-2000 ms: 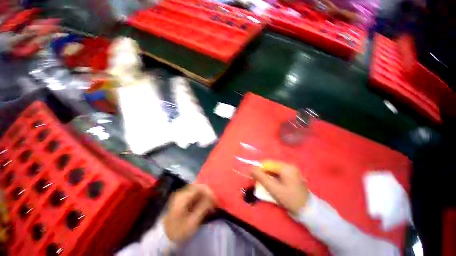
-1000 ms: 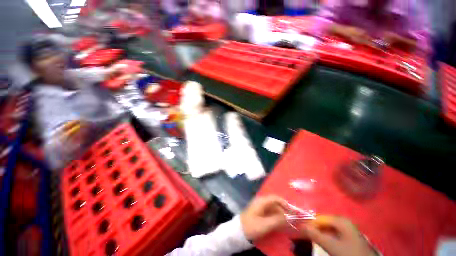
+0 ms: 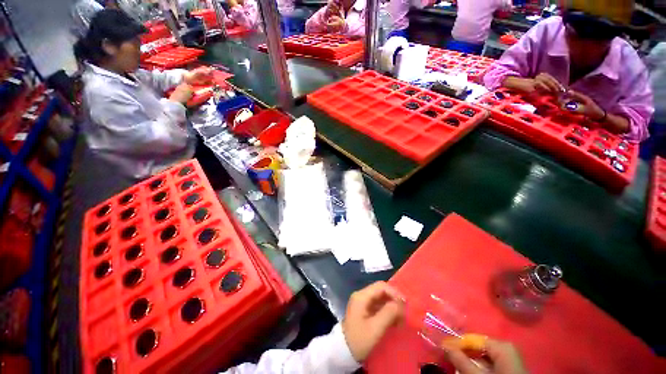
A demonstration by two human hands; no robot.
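My left hand [image 3: 371,319] is over the near left edge of the red mat [image 3: 475,270], its thumb and fingertips close together. I cannot tell whether it holds the clear film [image 3: 440,319], which shows as glare between my hands. My right hand [image 3: 485,356], with a yellow finger cot, is at the bottom edge, partly cut off, its fingertips at the film's near side. A dark round disc [image 3: 431,368] lies at the bottom edge, mostly cut off. A clear glass bottle with a metal top [image 3: 527,292] stands on the mat.
A red tray of dark discs [image 3: 157,256] is stacked at left. White packs [image 3: 305,208] and a small white square [image 3: 408,228] lie left of the mat. More red trays [image 3: 394,109] stand beyond. A worker in white [image 3: 128,109] sits left, another in pink [image 3: 577,73] opposite.
The view has swung left and up, showing more of the line. My right hand has moved from the white wipe and disc to the clear film. My left hand has come over the mat.
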